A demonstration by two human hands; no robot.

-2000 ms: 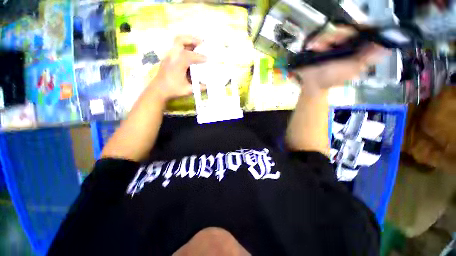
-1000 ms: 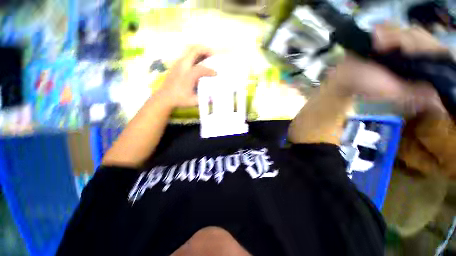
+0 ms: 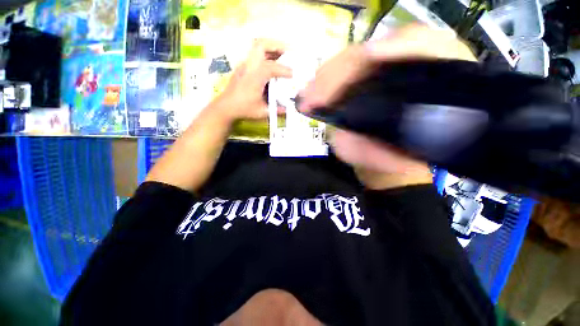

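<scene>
A white housing with two bracket arms and a flat foot lies in front of me, its foot towards my body; its upper part is washed out by glare. My left hand holds it at its left side. My right hand holds a black electric screwdriver, large and blurred near the camera. Its thin end points left, at the housing's right side near my right fingertips. Whether it touches a screw I cannot tell.
Printed sheets cover the bench left of the yellow area. Grey-white boxes stand at far right. Blue crates are below the bench edge, left and right; the right one holds white and black parts.
My right hand has brought the screwdriver from the right side in to the housing. My left hand still holds the housing. The whole view has shifted slightly.
</scene>
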